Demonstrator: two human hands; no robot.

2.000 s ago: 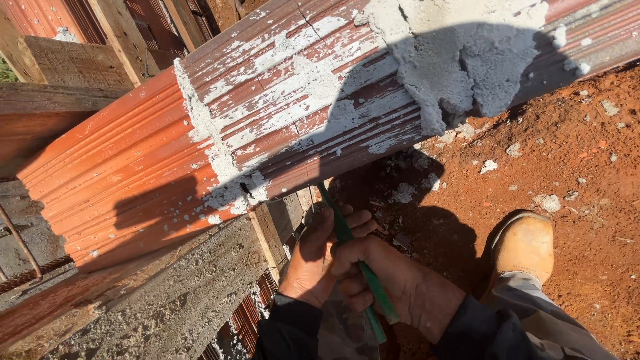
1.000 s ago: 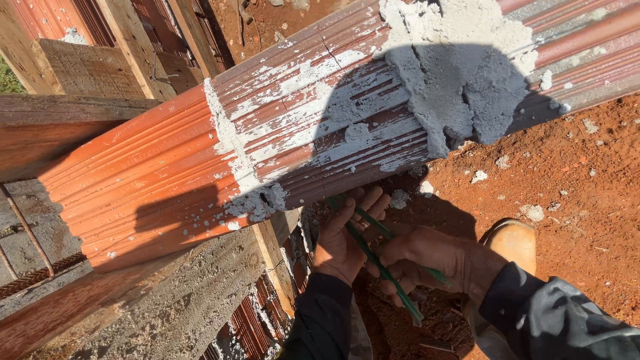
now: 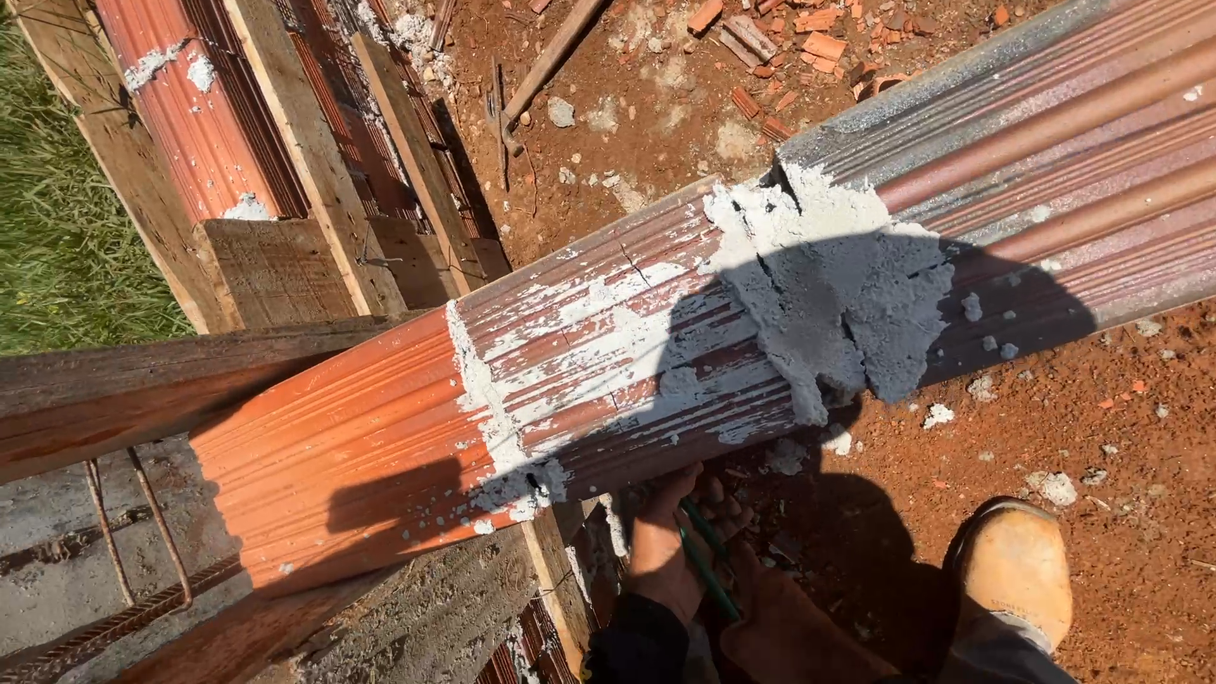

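Under the lower edge of a ridged clay block wall (image 3: 655, 332), smeared with pale mortar (image 3: 845, 285), both my hands are at work in shade. My left hand (image 3: 665, 541) reaches up beside the wall's edge, its fingertips partly hidden there. A green-handled tool (image 3: 708, 570), likely pincers or pliers, lies between my hands. My right hand (image 3: 779, 608) is at its lower end, closed around the handles as far as the shadow shows. The tool's head is hidden below the wall. Whether my left hand grips anything cannot be told.
Wooden boards (image 3: 304, 152) brace the wall at the left, with steel rebar (image 3: 157, 522) in the concrete-filled gap. A hammer (image 3: 541, 71) and broken clay pieces (image 3: 822, 43) lie on the red soil beyond. A tan boot (image 3: 1016, 570) stands at lower right.
The green handles, spread apart a second ago, are now closer together, and my hands sit farther under the wall's edge. The view has shifted.
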